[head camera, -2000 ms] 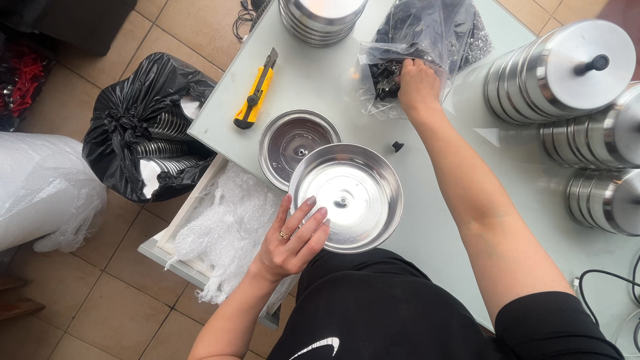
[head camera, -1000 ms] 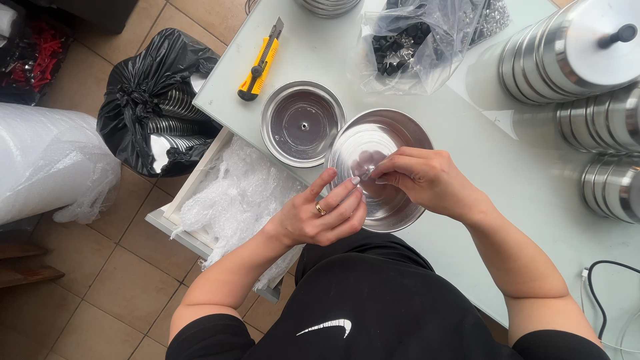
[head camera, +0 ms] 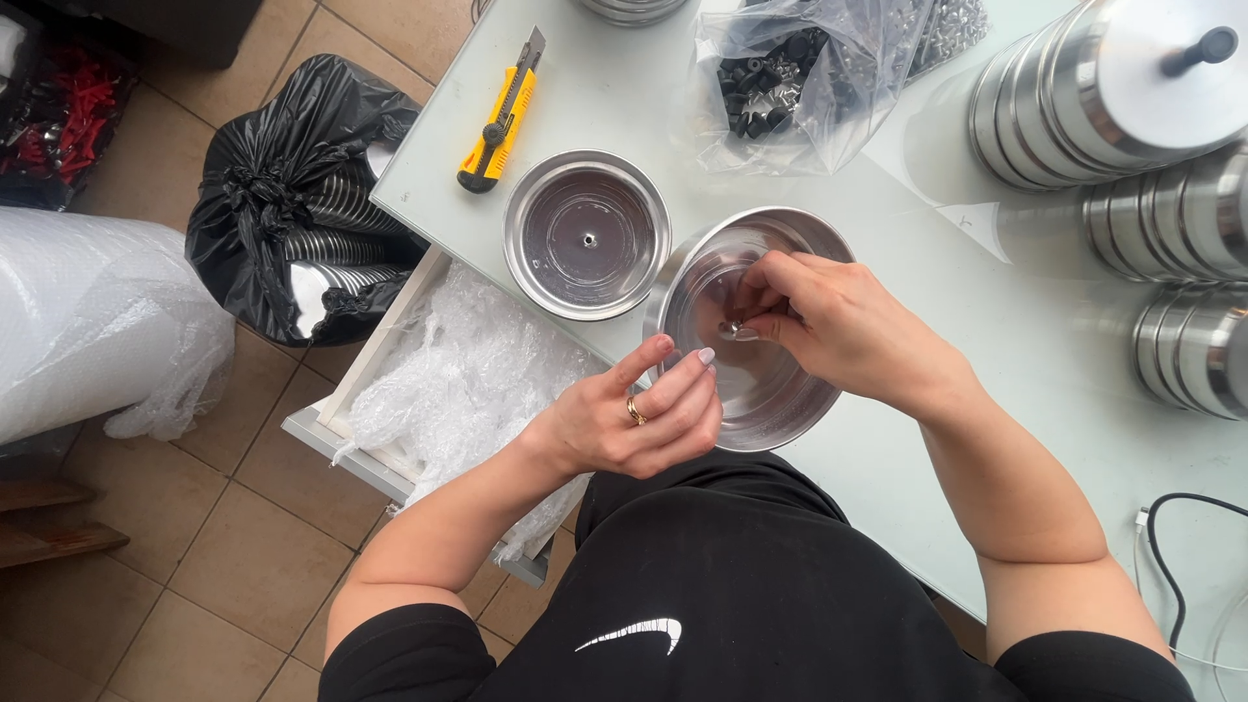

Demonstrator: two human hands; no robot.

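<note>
A round metal bowl-like lid (head camera: pixel 795 414) lies tilted at the table's near edge, its hollow side up. Against its left rim rests my left hand (head camera: pixel 648 414), fingers spread. My right hand (head camera: pixel 814 317) reaches inside it and pinches a small shiny metal screw (head camera: pixel 729 330) between thumb and fingertips near the centre. To the left, close by, is a second round metal piece (head camera: pixel 588 239) with a small hole or stud at its middle. A clear plastic bag (head camera: pixel 848 97) with black knobs (head camera: pixel 770 122) and small metal screws sits further back.
A yellow utility knife (head camera: pixel 499 127) lies at the left, blade exposed. Stacked metal lids with a black knob (head camera: pixel 1199 54) stand at the right. Bubble wrap (head camera: pixel 448 380) fills an open drawer below the left edge. A black bag (head camera: pixel 263 195) of metal parts is on the floor. A cable (head camera: pixel 1160 546) lies right.
My right hand has come from the plastic bag to the inside of the metal lid. My left hand remains at the lid, its fingers now more spread.
</note>
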